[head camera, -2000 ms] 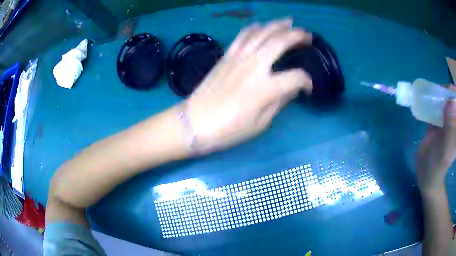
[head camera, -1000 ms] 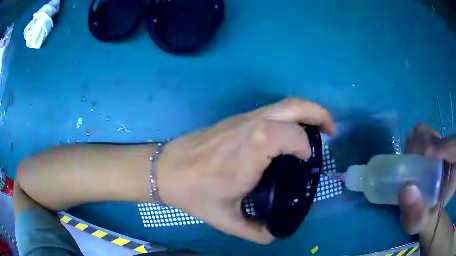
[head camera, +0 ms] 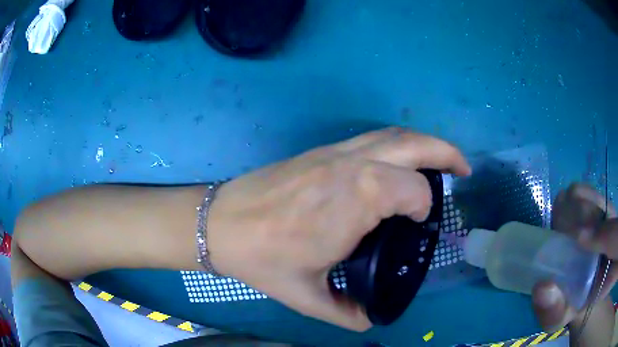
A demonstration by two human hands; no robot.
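My left hand [head camera: 325,210] is bare and holds a black ear-cup housing [head camera: 401,271] tilted on its edge above the dot sheet [head camera: 220,287]. The sheet is partly hidden under the hand and housing. My right hand [head camera: 576,251], at the right edge, holds a translucent pale-yellow squeeze bottle [head camera: 525,257] lying sideways. Its pinkish needle tip points left at the housing's edge. Whether the tip touches the housing, I cannot tell. Thin dark and silvery lines show beside the right fingers; I cannot tell what they are.
Two more black housings lie at the top, one [head camera: 150,15] smaller in view and one [head camera: 249,24] cut off by the top edge. A crumpled white cloth [head camera: 47,28] lies at upper left. Yellow-black hazard tape [head camera: 129,306] runs along the blue-green mat's front edge.
My left hand has taken a housing from the upper row and brought it down over the sheet. My right hand has moved the bottle left and down to it. The view has tilted down.
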